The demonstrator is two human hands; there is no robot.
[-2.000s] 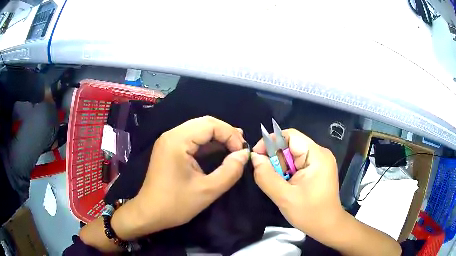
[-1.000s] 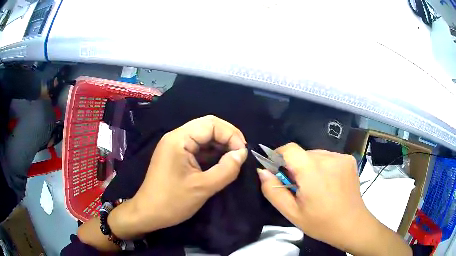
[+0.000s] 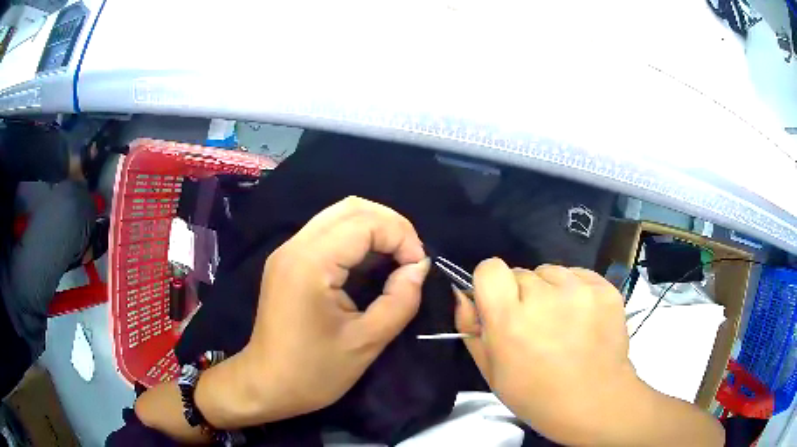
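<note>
The black garment [image 3: 384, 375] lies over my lap. My left hand [image 3: 341, 306] pinches a small dark bit of it between thumb and forefinger. My right hand [image 3: 550, 340] holds the thread snips [image 3: 453, 271], palm down, and its fingers hide the handles. The narrow silver blades point left, close to my left fingertips. A thin pale strip sticks out to the left below my right fingers; I cannot tell what it is. White cloth [image 3: 476, 425] is bunched at the bottom edge, below the garment.
The white table [image 3: 393, 70] with a ruler edge runs across the top. A red plastic basket [image 3: 144, 262] with dark cloth and a clear packet stands left. An open cardboard box [image 3: 736, 327] and a blue basket [image 3: 773, 336] stand right. A seated person's leg [image 3: 57, 253] shows far left.
My right hand has rolled palm down, covering the pink and blue handles. The blades now show edge-on, near my left fingertips. My left hand keeps its pinch, slightly further left.
</note>
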